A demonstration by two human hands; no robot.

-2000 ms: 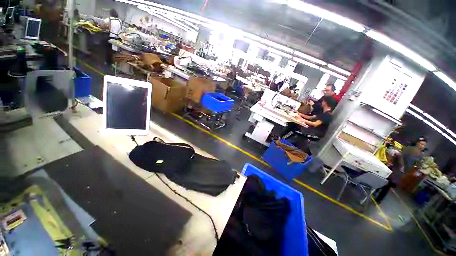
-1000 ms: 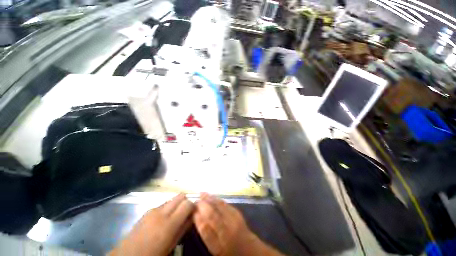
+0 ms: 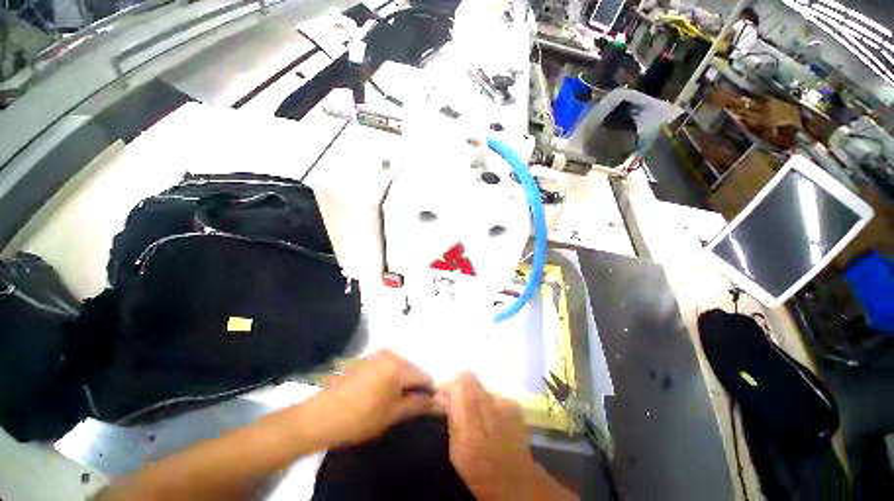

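A black cloth bag piece (image 3: 392, 460) lies at the bottom middle, cut off by the lower edge. My left hand (image 3: 371, 399) holds its top edge from the left. My right hand (image 3: 485, 431) holds it from the right, fingertips close to the left ones. A small dark bit (image 3: 420, 390) shows between the fingertips. The white sewing machine head (image 3: 456, 220) stands just beyond the hands, with a red three-diamond mark. The clamp plate with yellow-taped edges (image 3: 561, 333) lies under the head. My fingers hide part of the piece's top edge.
Black bag pieces with a yellow patch (image 3: 235, 294) are heaped at left. A blue air hose (image 3: 537, 230) curves at the head's front. Dark snips (image 3: 561, 388) lie right of the hands. A screen (image 3: 789, 230) and a long black piece (image 3: 769, 391) are at right, beyond a grey plate (image 3: 652, 362).
The view has swung left and down from the aisle to the machine. My hands came into view; they are now apart at the wrists, with more of the black piece showing between them.
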